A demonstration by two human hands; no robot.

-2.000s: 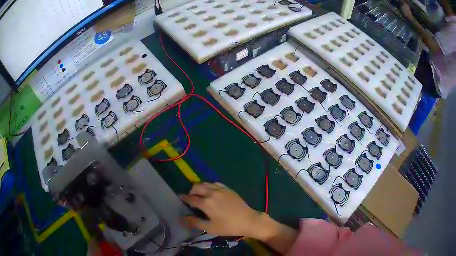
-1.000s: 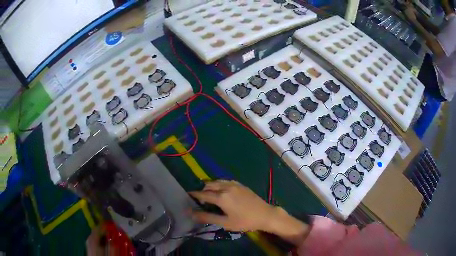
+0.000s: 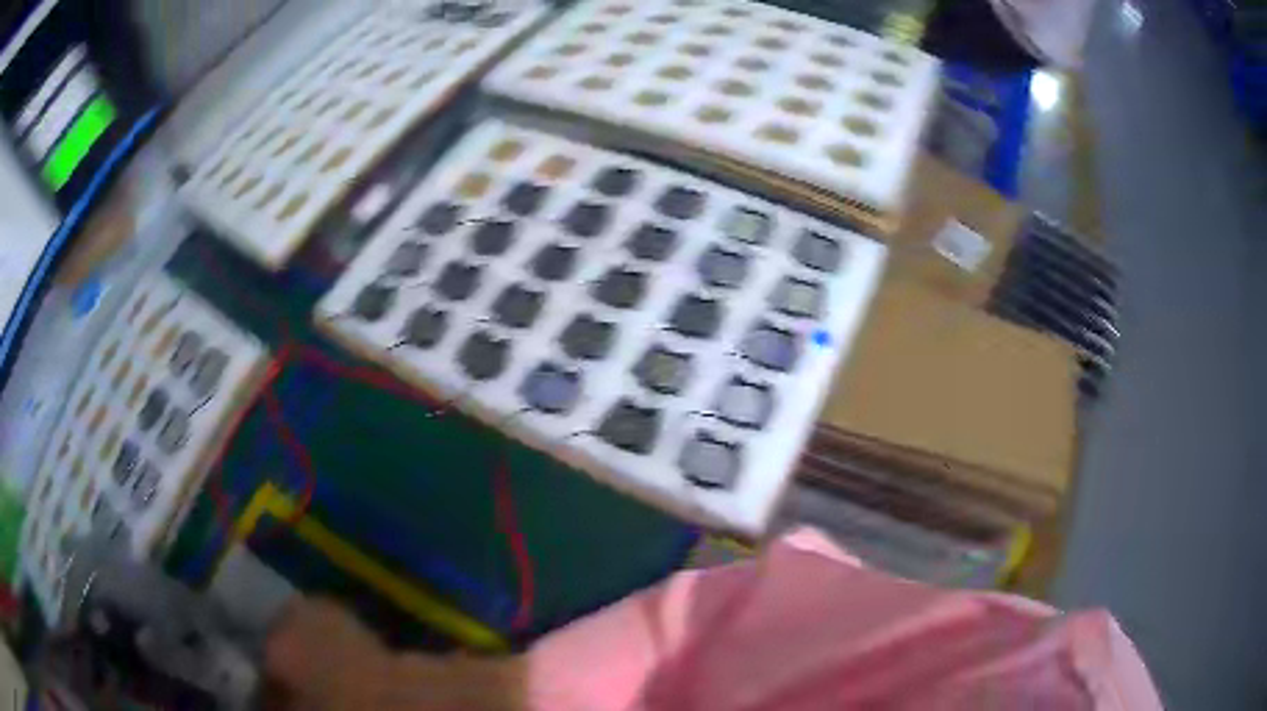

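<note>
My right hand (image 3: 327, 656) is blurred at the lower left, beside the test fixture (image 3: 160, 632); its fingers are not clear, so I cannot tell what it holds. The grey metal fixture is blurred and cut by the lower-left edge. My left hand cannot be made out. A white foam tray (image 3: 757, 503) in the middle holds rows of dark speaker drivers (image 3: 482, 354). Another foam tray (image 3: 184, 503) at the left is partly filled with dark drivers.
Foam trays with tan hollows stand at the back (image 3: 910, 132) and back left (image 3: 229, 202). A red cable (image 3: 511, 535) loops over the green mat (image 3: 403, 479). Cardboard (image 3: 959, 396) and a black gridded tray (image 3: 1063, 299) are at the right. A monitor (image 3: 28, 257) shows a green box.
The view has swung right, so the trays and fixture sit further left. A green box now shows on the monitor. The left hand and red handle seen earlier at the bottom are no longer clear.
</note>
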